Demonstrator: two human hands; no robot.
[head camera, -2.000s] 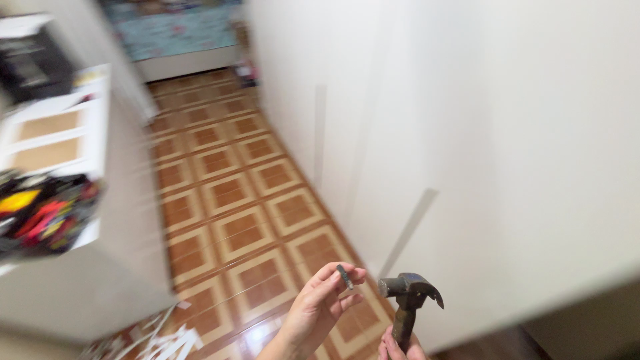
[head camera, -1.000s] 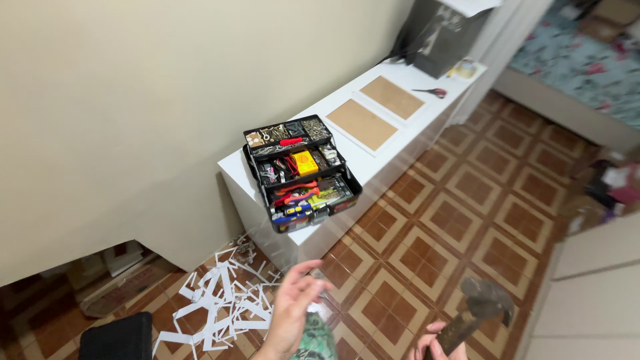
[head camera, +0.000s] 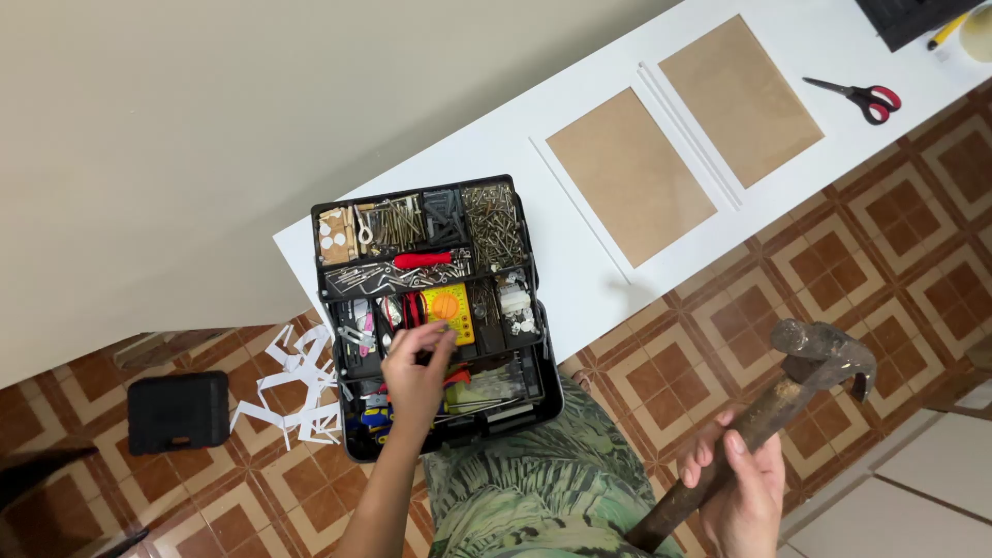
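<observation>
My right hand (head camera: 740, 488) is closed around the wooden handle of a claw hammer (head camera: 821, 358), its head up and to the right. My left hand (head camera: 418, 360) hovers over the middle of an open black toolbox (head camera: 552, 380), fingers bent together; whether something small is between them cannot be told. Close to its fingertips lies a yellow multimeter (head camera: 447, 306). The upper trays hold screws (head camera: 494, 225), grey wall plugs (head camera: 443, 217), wooden dowels and a red-handled tool (head camera: 422, 260). Screwdrivers (head camera: 377, 418) lie in the bottom, partly hidden by my forearm.
The toolbox stands at the near end of a long white surface (head camera: 573, 318). Farther along are two brown panels (head camera: 632, 177), white strips and scissors (head camera: 864, 101). White scraps (head camera: 298, 391) and a black case (head camera: 178, 411) lie on the tiled floor at left.
The view has swung left and down to the toolbox. My left hand, earlier raised with a small dark item beside the hammer, is now over the toolbox. The hammer stays in my right hand.
</observation>
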